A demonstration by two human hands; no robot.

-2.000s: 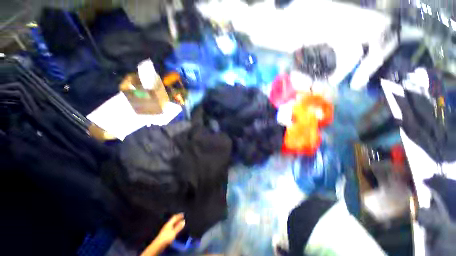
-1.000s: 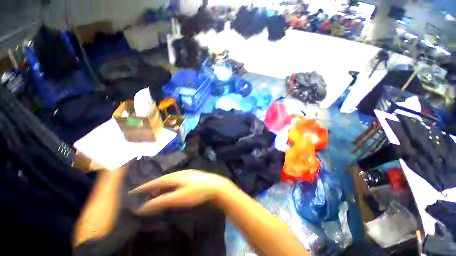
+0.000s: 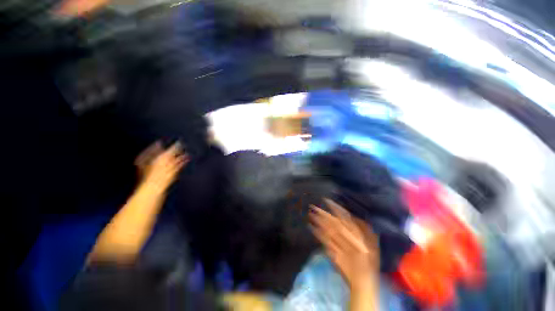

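Note:
The view is strongly blurred. A heap of dark garments [image 3: 255,212] lies in front of me, between my hands. My left hand [image 3: 161,165] is at the left, against dark cloth; its fingers point up and right, and whether it grips cloth cannot be told. My right hand [image 3: 345,240] is at the right edge of the heap, fingers apart and spread towards the dark cloth, with nothing seen held in it. A further dark heap [image 3: 365,182] lies just behind my right hand.
A white board [image 3: 237,130] with a small brown box [image 3: 287,126] stands behind the heap. A blue crate [image 3: 328,118] is beside it. An orange-red bag [image 3: 435,273] and a pink-red bundle [image 3: 426,197] lie at the right. A white tabletop [image 3: 426,109] runs behind.
The view has swung left, so the board, box and bags appear further right. My hands, crossed close together over the dark cloth before, are now spread apart on either side of it.

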